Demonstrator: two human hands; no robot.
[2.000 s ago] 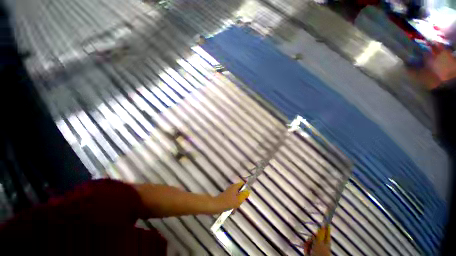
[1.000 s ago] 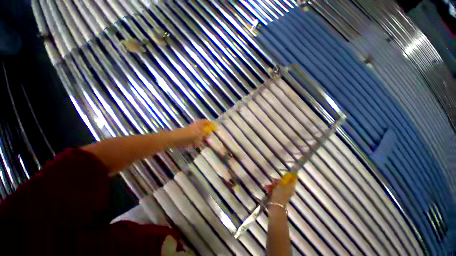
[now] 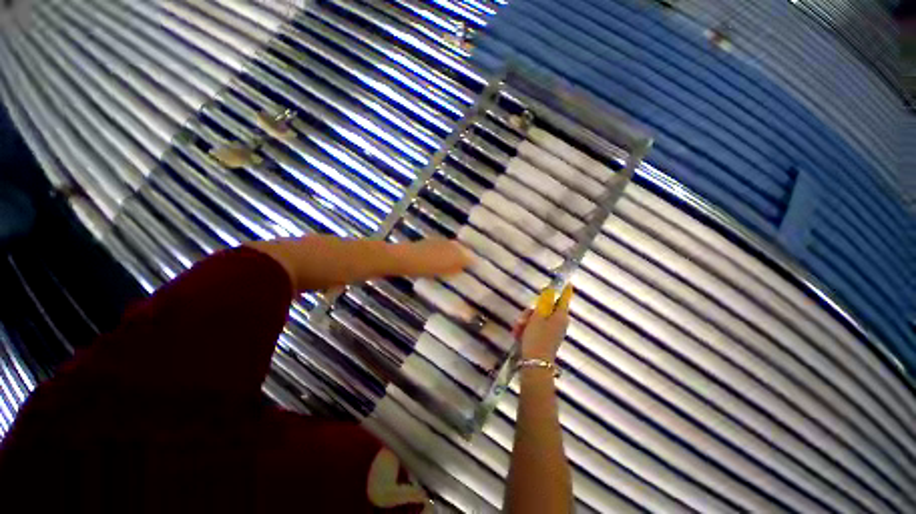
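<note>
A grey rectangular metal frame point(image 3: 606, 201) lies or hovers over the tubes; its exact height is unclear. My right hand point(image 3: 545, 316), with yellow finger covers, grips its right side bar. My left hand point(image 3: 442, 258) is blurred, with its wrist across the left bar and fingertips over the frame's inside; its grip cannot be told. White fabric point(image 3: 693, 291) shows as broad pale stripes over the tubes, with its edge inside the frame. Blue fabric point(image 3: 693, 100) lies beyond, with a small flap.
Bare shiny tubes point(image 3: 352, 131) lie left of the white fabric. Small clips point(image 3: 236, 155) sit on them, and another clip point(image 3: 520, 120) is near the frame's far corner. A long bright edge bar point(image 3: 683, 191) runs along the white-blue border. A dark gap is at far left.
The frame has shifted up and left in view, from over the white fabric to partly over bare tubes. My left hand has moved from its left bar to over its inside.
</note>
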